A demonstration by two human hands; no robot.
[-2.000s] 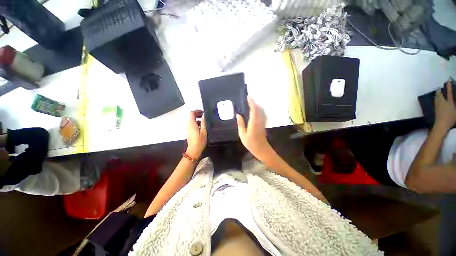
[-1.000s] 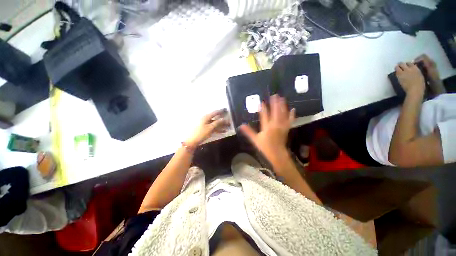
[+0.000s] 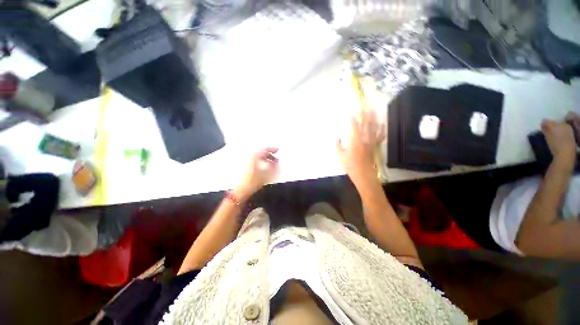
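Two black insert stacks stand side by side at the right, each with a small white case on top: the nearer case (image 3: 430, 127) and the farther case (image 3: 478, 123). My right hand (image 3: 361, 143) is left of the nearer stack (image 3: 407, 149), by the yellow strip (image 3: 381, 166), blurred, fingers spread and empty. My left hand (image 3: 261, 170) is over the bench near its front edge, fingers partly curled, with nothing seen in it. The stack of empty inserts (image 3: 137, 57) stands at the left, with a black insert (image 3: 187, 130) lying in front of it.
A tangled cable pile (image 3: 397, 60) lies behind the right stacks. White component trays (image 3: 280, 38) are at the back centre. Green packets (image 3: 58, 146) and a round brownish item (image 3: 83, 177) lie at left. Another person's hand (image 3: 559, 141) is at the far right. Red stools (image 3: 111, 260) stand below.
The insert and case held earlier were placed left of the other stack. Both stacks now stand farther right. My right hand has left them; my left hand remains empty near the edge.
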